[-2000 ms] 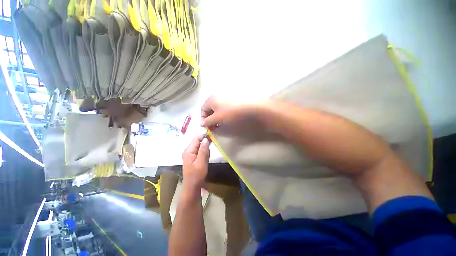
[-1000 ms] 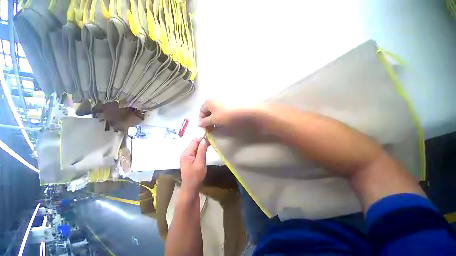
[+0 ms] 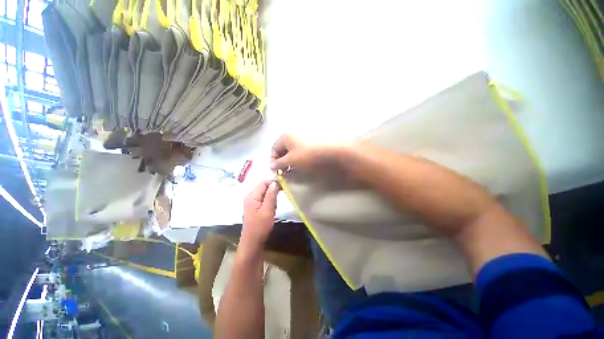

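A beige fabric bag (image 3: 424, 245) with yellow bound edges lies over the white table's edge and my lap. My left hand (image 3: 259, 212) comes up from below and pinches the bag's yellow-edged corner between thumb and finger. My right hand (image 3: 291, 157) reaches across the bag and its fingertips are closed at the same corner, just above my left fingertips. What lies between the right fingertips is too small to tell. A loose yellow binding tail (image 3: 508, 91) sticks out at the far corner.
Tall fanned stacked bags (image 3: 159, 79) with yellow ends stand at the upper left. A red piece (image 3: 245, 171) and a water bottle (image 3: 192, 173) lie on the white table (image 3: 371, 53). An open cardboard carton (image 3: 301, 278) holding beige fabric is below. More bags (image 3: 589, 26) show at upper right.
The view has shifted slightly, and the bag's far corner sits lower and further left. Both hands stay at the same corner, with small finger movements.
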